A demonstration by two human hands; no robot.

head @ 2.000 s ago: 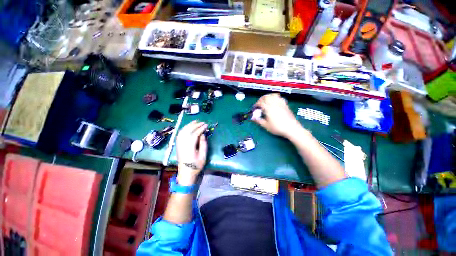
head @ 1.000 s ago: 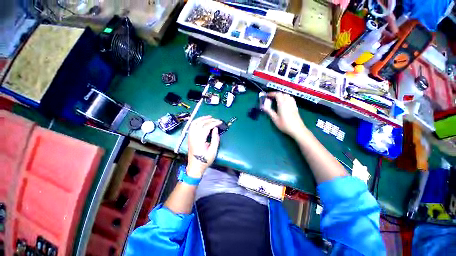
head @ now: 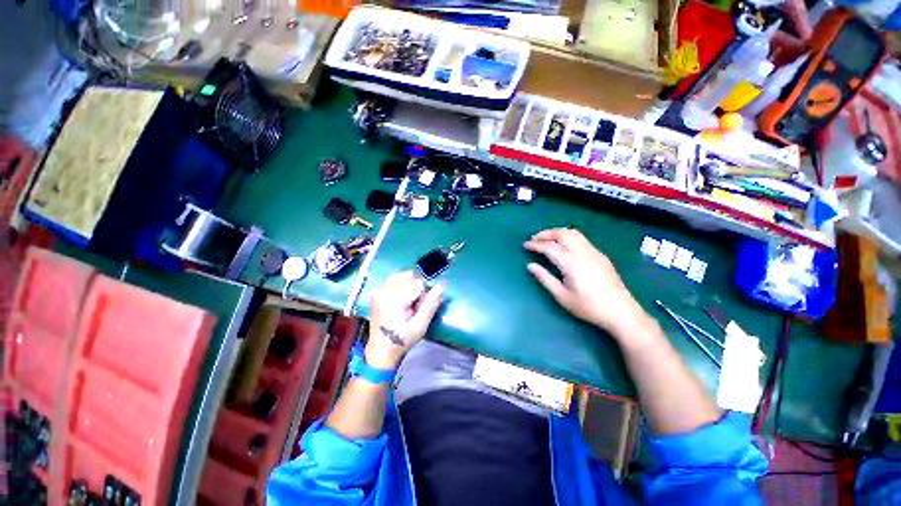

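Observation:
My left hand (head: 403,304) is at the mat's middle, its fingertips at a small dark square screen part (head: 433,262) with a short copper-coloured tail pointing up right. The fingers hold its lower edge. My right hand (head: 573,272) is over the green mat (head: 494,301) to the right, fingers apart and holding nothing. Several dark square watch parts, some with pale square pieces (head: 414,206), lie in a group beyond my left hand. A dark part with a copper-coloured tail (head: 341,210) lies left of them.
White adhesive pieces (head: 674,259), two-legged tweezers (head: 689,331) and a white paper (head: 740,368) lie right. A blue bin (head: 787,282) stands beyond. A parts organizer box (head: 593,163) and second parts box (head: 427,57) line the back. A solder spool (head: 240,117) and pink-red trays (head: 128,366) are left.
My right hand has let go of a dark part, which now lies with the group at the back, and has moved nearer to me. My left hand stays at the screen part.

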